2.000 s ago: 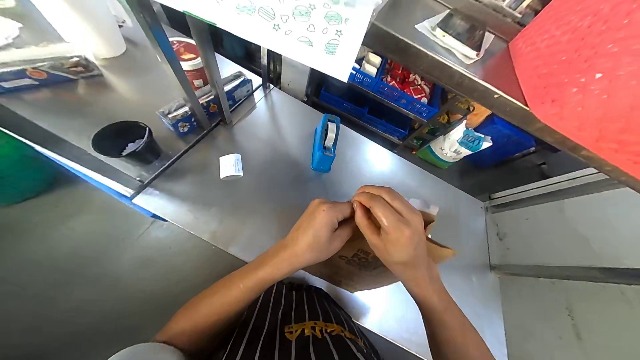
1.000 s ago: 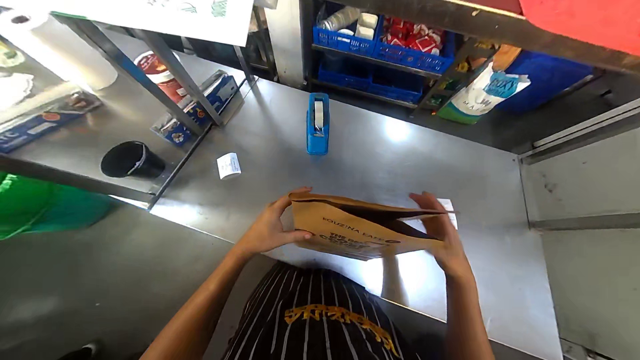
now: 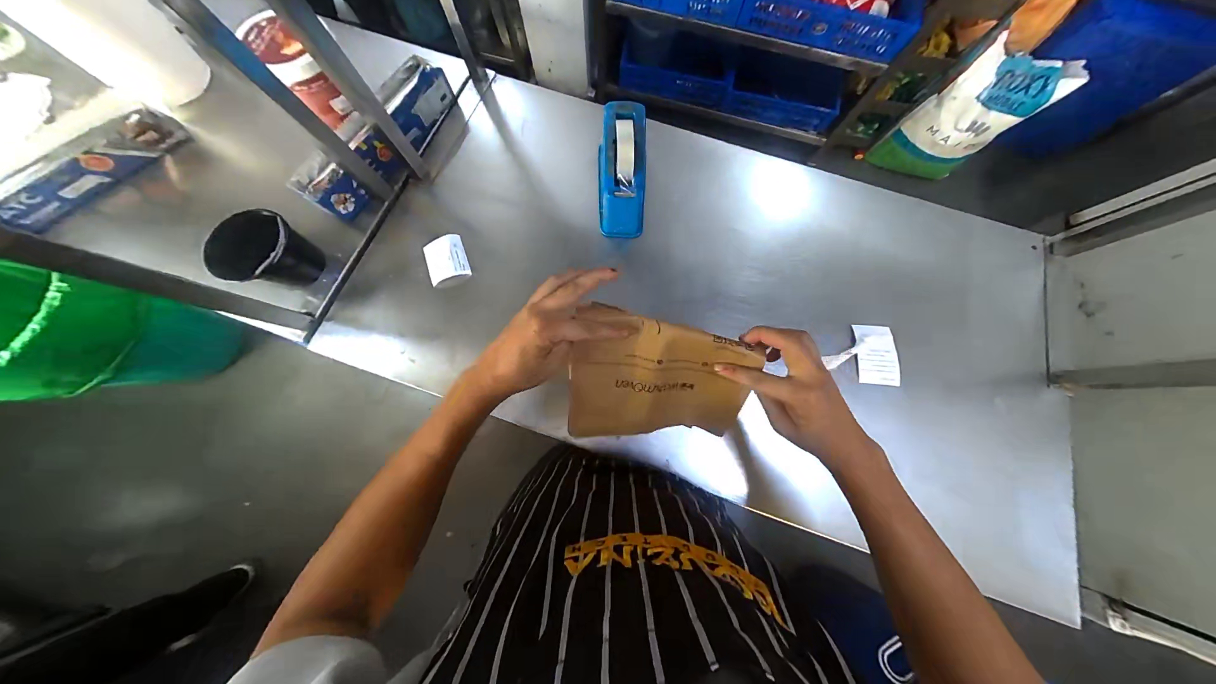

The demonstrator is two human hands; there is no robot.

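Note:
A brown paper bag [image 3: 655, 385], printed with writing and folded over at its top, is held between both hands near the front edge of the steel table [image 3: 722, 256]. My left hand [image 3: 551, 332] rests on its upper left corner with fingers spread; the thumb is partly hidden. My right hand [image 3: 793, 385] pinches the upper right corner between thumb and fingers. Beyond the bag stands a blue tape dispenser [image 3: 622, 204] with a roll of tape. A printed paper slip [image 3: 876, 355] lies right of my right hand, and a curled slip [image 3: 446, 259] lies to the left.
A black cup [image 3: 261, 249] and cling-film-type boxes [image 3: 413, 104] stand behind the metal shelf frame at left. A green bin [image 3: 85, 332] is below. Blue crates [image 3: 731, 81] and a white-green sack [image 3: 959, 119] are beyond the table. A person's shoe [image 3: 242, 575] shows at lower left.
The bag, held upright with its mouth open one second ago, now has its top folded over. My left hand has moved onto the folded part. The view has shifted.

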